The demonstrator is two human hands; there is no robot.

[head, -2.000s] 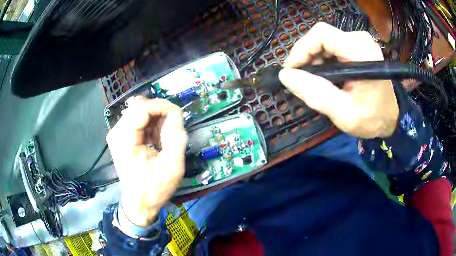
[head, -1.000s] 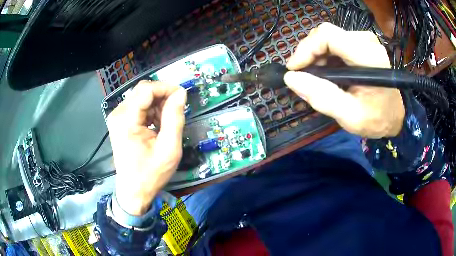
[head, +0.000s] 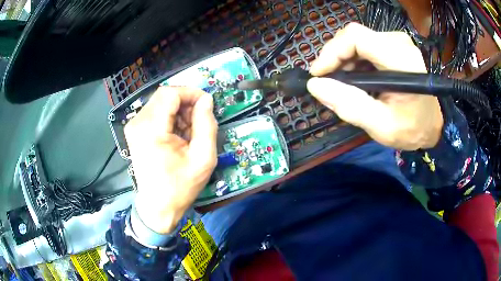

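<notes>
Two green circuit boards sit in pale, rounded housings side by side on the mat, an upper board (head: 248,74) and a lower board (head: 274,134). My right hand (head: 379,88) holds the black soldering iron (head: 294,82) like a pen. The iron's tip is over the middle of the upper board; contact cannot be made out. My left hand (head: 173,148) is over the left parts of both housings, thumb and forefinger tips together. Whether it holds a thin strand between them cannot be seen. It hides part of both boards.
A black extractor hood (head: 99,44) overhangs the upper left. The perforated mat (head: 307,115) lies under the housings. A unit with coiled black cord (head: 71,200) is at left. Black cable bundles (head: 450,33) lie upper right. Yellow crates (head: 198,249) show below the bench edge.
My left hand has moved slightly right, covering more of the upper board's blue cylinder. The iron's tip has shifted slightly left from two seconds ago. My right hand keeps its grip.
</notes>
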